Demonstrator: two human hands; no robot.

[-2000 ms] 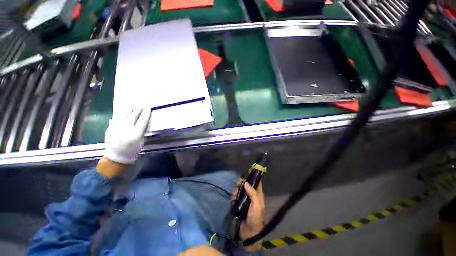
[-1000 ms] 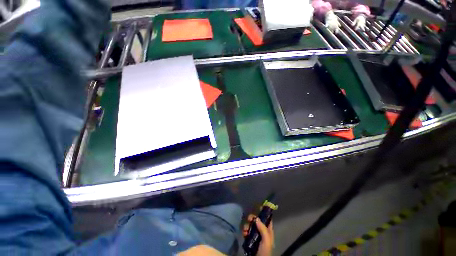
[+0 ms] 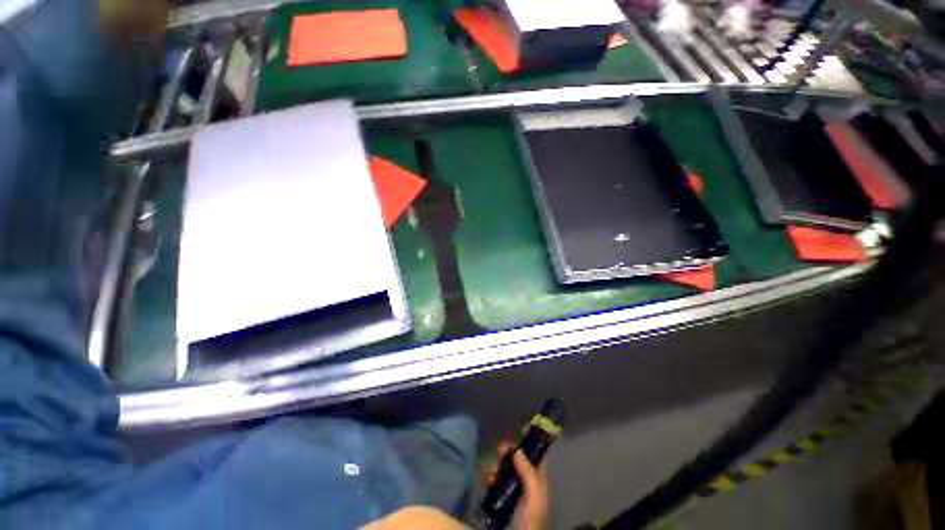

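Observation:
My right hand [image 3: 526,483], bare, is closed around the black electric screwdriver [image 3: 525,461] at the bottom centre, below the rail. Its yellow band and nose point up and to the right. My left hand cannot be made out; the blue left sleeve [image 3: 47,311] fills the left edge, blurred. A white-silver chassis cover [image 3: 280,217] lies in front of me on the green board [image 3: 482,217], with a dark opening along its near end. A red pad [image 3: 394,190] sticks out at its right side.
An open black chassis tray [image 3: 622,202] lies to the right, with another tray [image 3: 803,171] beyond it. The aluminium rail [image 3: 518,347] runs along the near edge. A thick black cable [image 3: 767,393] crosses the right side. Behind are a red pad [image 3: 347,37] and a white box [image 3: 565,15].
My left gloved hand has left the cover and is out of sight, with the sleeve raised at the left. The view has shifted. My right hand still holds the screwdriver low.

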